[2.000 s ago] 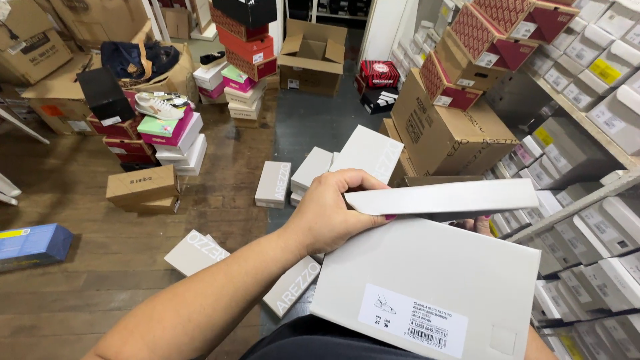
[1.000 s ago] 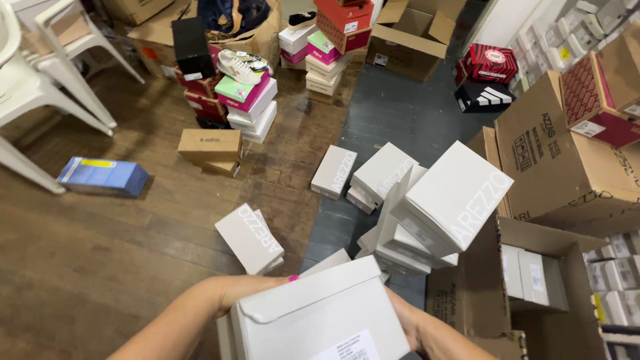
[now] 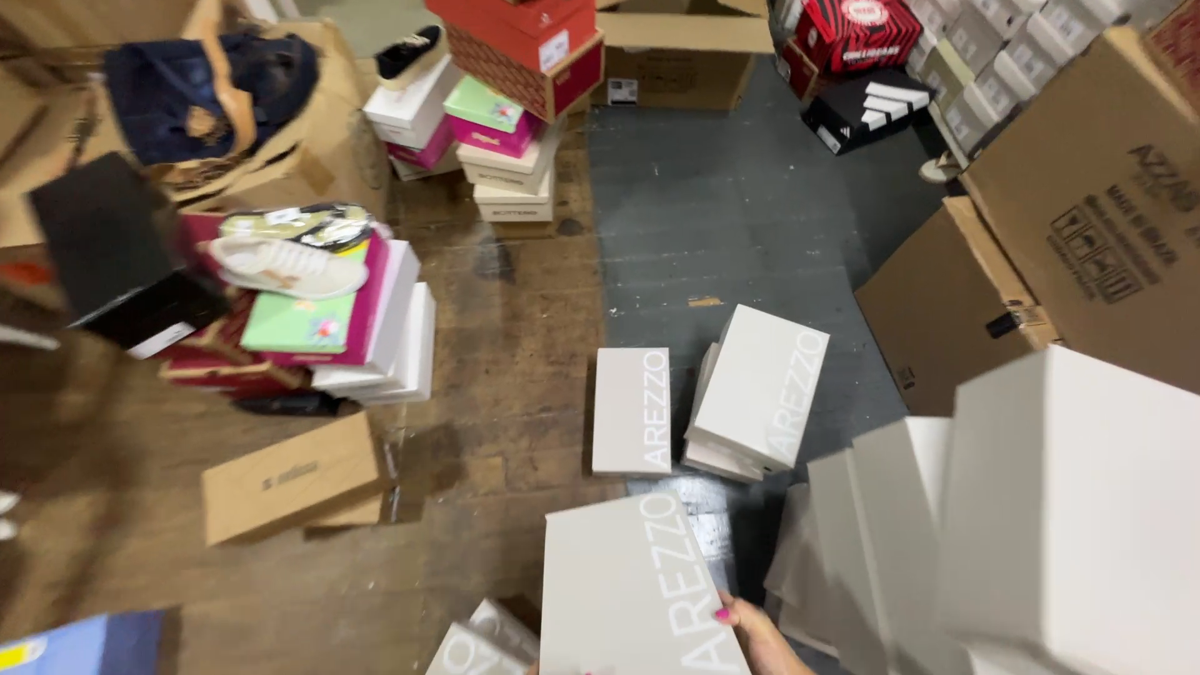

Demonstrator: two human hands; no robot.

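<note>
A closed pale grey Arezzo shoebox (image 3: 619, 591) is held at the bottom centre, its lid facing up. My right hand (image 3: 759, 637) grips its right edge, with a pink-nailed finger on the lid. Of my left hand only bits of fingertip (image 3: 532, 669) show at the box's lower left; the rest is hidden or outside the view. Just beyond the held box, a single Arezzo box (image 3: 632, 411) lies on the floor, and a small stack of Arezzo boxes (image 3: 764, 389) stands to its right. More grey boxes (image 3: 483, 647) lie at the lower left of the held one.
Large white-grey boxes (image 3: 1116, 506) are piled close on the right, before open cardboard cartons (image 3: 947, 309). Shoebox stacks with sneakers (image 3: 291, 267) on top stand at the left, near a brown box (image 3: 291, 478) and a blue box (image 3: 84, 642). A black Adidas box (image 3: 867, 108) lies farther back.
The held box was open, its lid raised in one hand, two seconds ago; the lid is now on. The hands have turned the box so its lettered lid faces up. The view has shifted.
</note>
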